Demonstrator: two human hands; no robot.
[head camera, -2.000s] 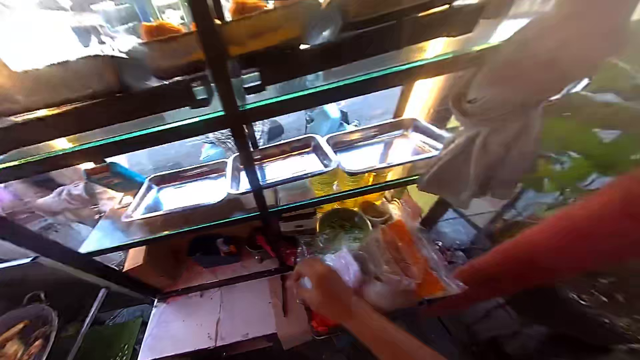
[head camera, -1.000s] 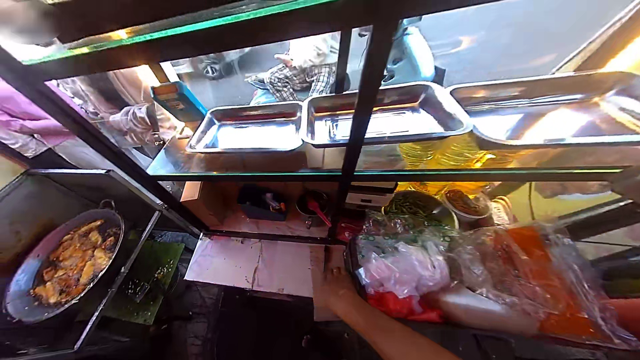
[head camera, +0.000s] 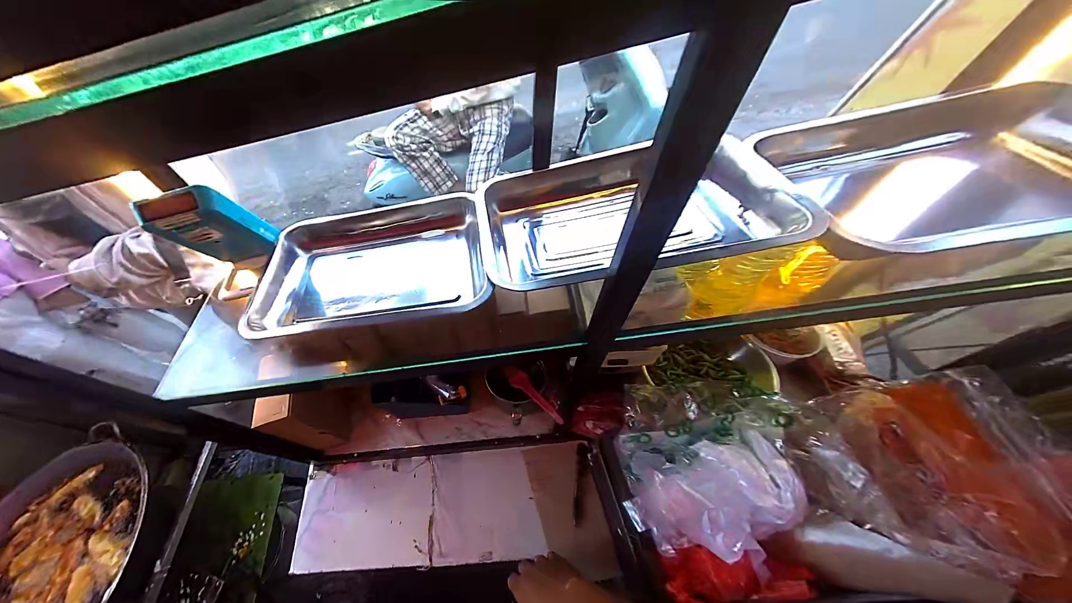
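Note:
My left hand (head camera: 551, 579) is at the bottom edge, partly cut off, by the front of a pale work board (head camera: 481, 511); whether it holds anything is hidden. A dark slim object (head camera: 579, 484) lies on the board's right part, beyond the hand. Right of the board are a whitish plastic bag (head camera: 720, 494), a red plastic bag (head camera: 712, 574) and clear plastic around something orange (head camera: 938, 444). Behind them stands a bowl of green chillies or beans (head camera: 708, 366). My right hand cannot be made out.
Above the board, a glass shelf (head camera: 402, 364) carries metal trays (head camera: 377, 322) behind a dark frame post (head camera: 662, 184). At lower left is a pan of frying food (head camera: 71, 536), beside a green leaf (head camera: 243, 511). A person in checked trousers (head camera: 452, 138) is outside.
My left hand has moved from beside the bags and the board's right edge down to the bottom of the view. The right arm, seen earliest, is no longer plain. The view has swung left.

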